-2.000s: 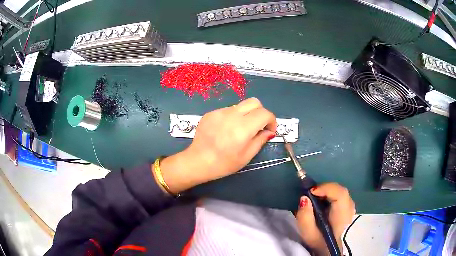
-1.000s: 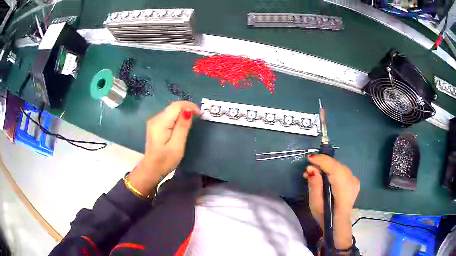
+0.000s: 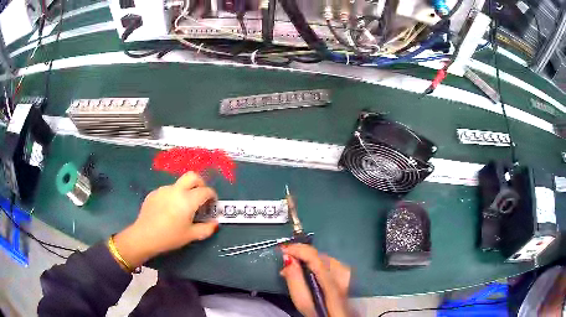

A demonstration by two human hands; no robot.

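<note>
A strip board (image 3: 254, 212) with a row of round components lies flat in front of me. My left hand (image 3: 170, 217) is over its left end, thumb and fingers at its edges, covering that end. My right hand (image 3: 316, 272) holds a soldering iron (image 3: 295, 217) like a pen, its tip pointing up just past the board's right end, not visibly touching it. Tweezers (image 3: 257, 246) lie on the mat below the board. A heap of red lead wires (image 3: 192, 161) lies above my left hand.
A solder spool (image 3: 73, 184) and black box (image 3: 28, 145) stand left. Stacked strip boards (image 3: 112, 117) rest by the metal rail (image 3: 254, 145); a separate board (image 3: 276, 102) lies beyond. Cooling fan (image 3: 388, 155), tip-cleaner holder (image 3: 407, 234) and a black unit (image 3: 510, 210) stand right.
The view has swung right and up, showing the far equipment. My left hand has moved from beside the board's left end to over it. The iron stays near the right end.
</note>
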